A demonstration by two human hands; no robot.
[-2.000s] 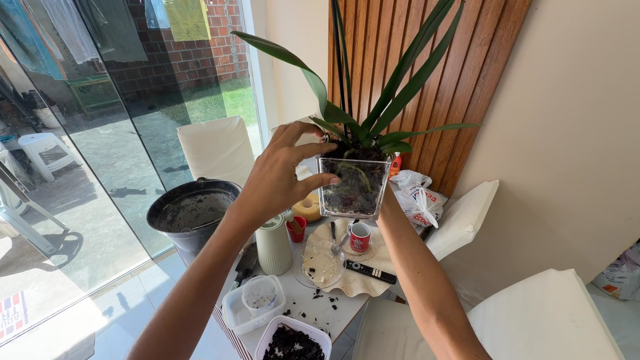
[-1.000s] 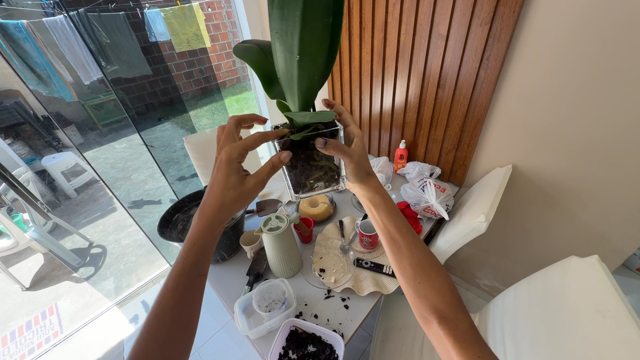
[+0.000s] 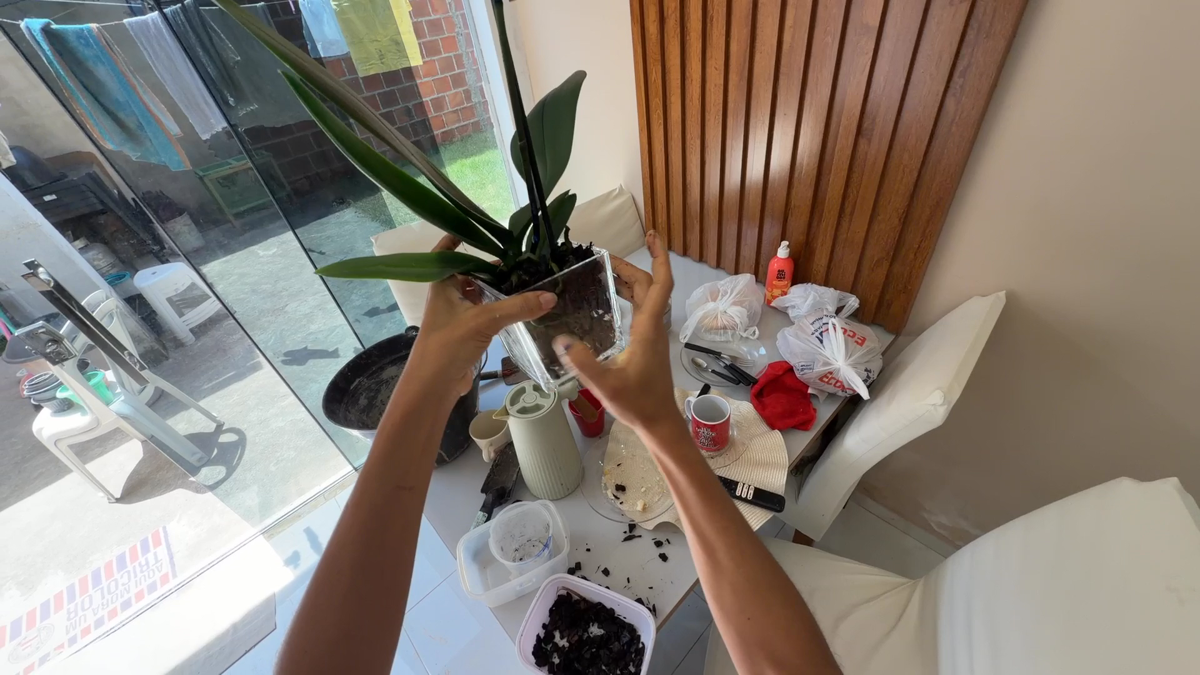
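Both my hands hold a clear square pot (image 3: 574, 309) up above the table, slightly tilted. A long-leaved plant, likely an orchid (image 3: 394, 202), stands in it, with dark potting material behind the clear walls. My left hand (image 3: 459, 323) grips the pot's left side, thumb across the near face near the rim. My right hand (image 3: 633, 361) is at the right side, its thumb at the lower front and its fingers raised beside the wall. Below, near the table's front edge, a white plastic tub (image 3: 586, 623) holds dark bark pieces.
Beneath the pot are a pale green thermos jug (image 3: 544, 445), a clear container (image 3: 511, 553), a hand trowel (image 3: 500, 476), a glass plate with crumbs (image 3: 637, 473) and a red mug (image 3: 710, 422). A black bucket (image 3: 370, 375) stands left. White chairs (image 3: 900, 403) flank the right side.
The pot has been turned in my hands, so the leaves now reach out to the left. My right hand, behind the pot two seconds ago, is now at its right side.
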